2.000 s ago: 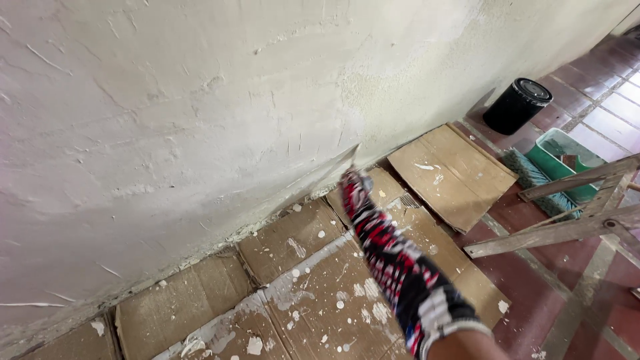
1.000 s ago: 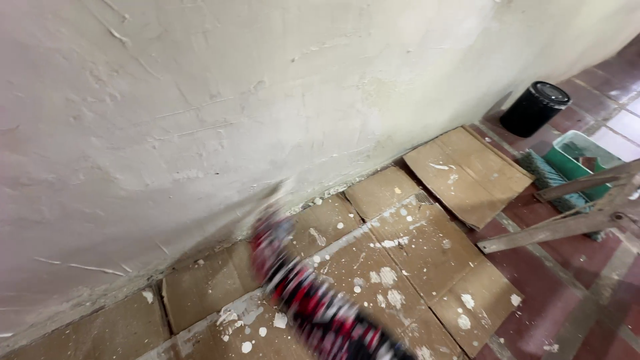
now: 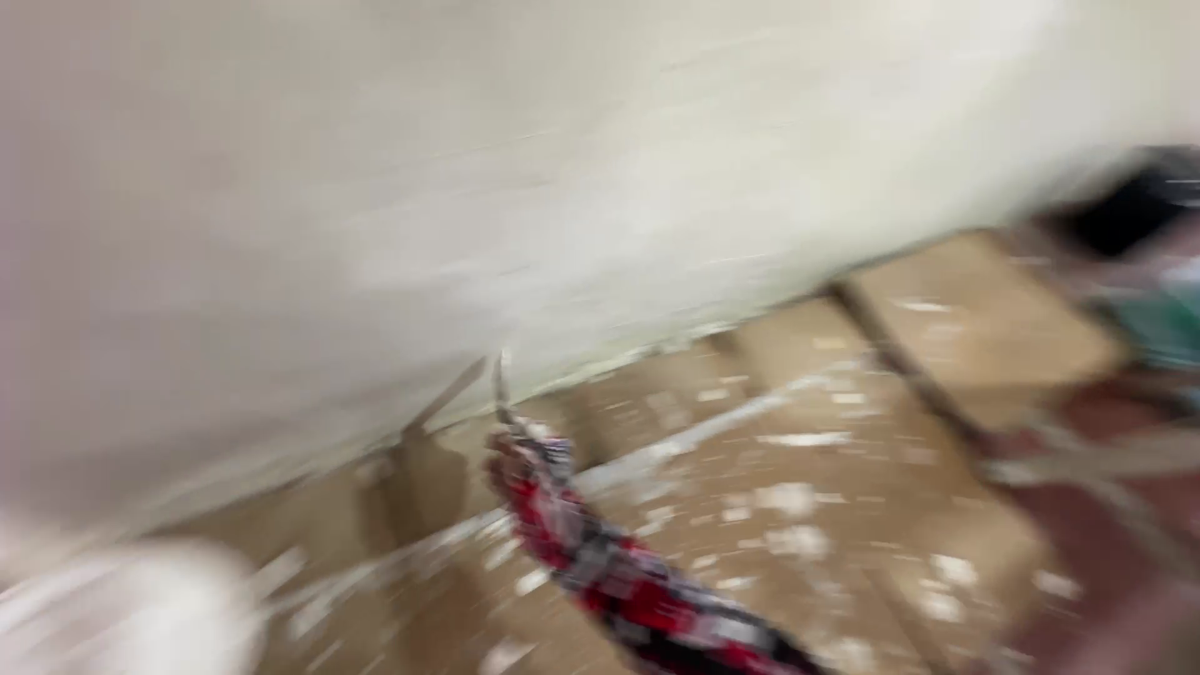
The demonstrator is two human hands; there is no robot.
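Observation:
My right hand [image 3: 520, 459], at the end of a red, black and white patterned sleeve [image 3: 647, 591], is closed around a thin flat-bladed tool [image 3: 502, 380], probably a scraper or putty knife. The blade points up toward the bottom of the pale plastered wall [image 3: 562, 187]; blur hides whether it touches. The tool's shadow falls on the wall to its left. My left hand is not in view. A blurred white rounded thing [image 3: 131, 609] fills the lower left corner; what it is cannot be told.
Cardboard sheets [image 3: 712, 506] spattered with white cover the floor along the wall's foot. Red floor tiles [image 3: 1134, 469] with pale joints show at the right. A black cylindrical container [image 3: 1125, 211] stands by the wall at the upper right, with a green container [image 3: 1167, 319] below it.
The hand with the tool has moved left along the wall's foot since two seconds ago. The white rounded thing has come into view at lower left. The wooden frame at right has left the view.

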